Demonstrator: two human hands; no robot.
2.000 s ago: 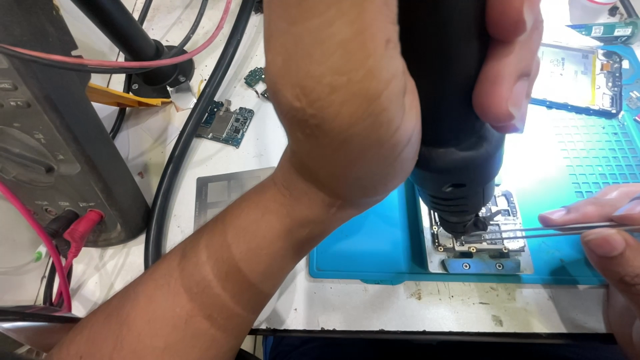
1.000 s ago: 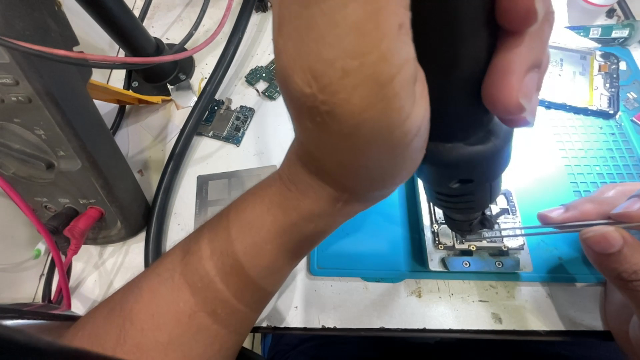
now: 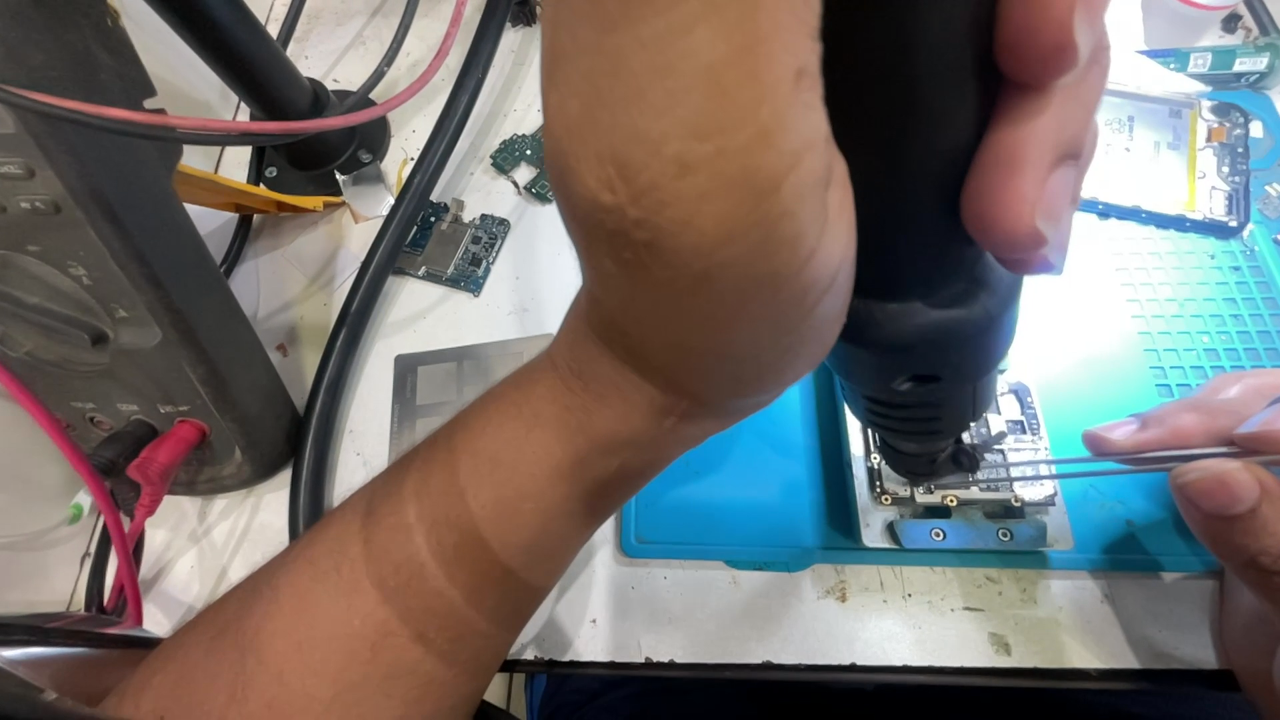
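My left hand (image 3: 760, 240) is wrapped around the black handle of a hot-air rework gun (image 3: 915, 230), held upright with its nozzle pointing down. Under the nozzle lies a phone logic board (image 3: 1018, 410), clamped in a metal board holder (image 3: 968, 534) on the blue silicone mat (image 3: 730, 480). From the right, my right hand (image 3: 1210, 460) grips thin metal tweezers (image 3: 1120, 462) between thumb and fingers. The tweezer tips reach the board beside the nozzle; the nozzle hides what they touch.
A multimeter (image 3: 130, 300) with probe leads stands at left, next to a thick black cable (image 3: 350, 330). Circuit boards (image 3: 455, 250) and a metal stencil (image 3: 430, 390) lie behind my left forearm. An opened phone with its battery (image 3: 1150, 160) rests on the mat at upper right.
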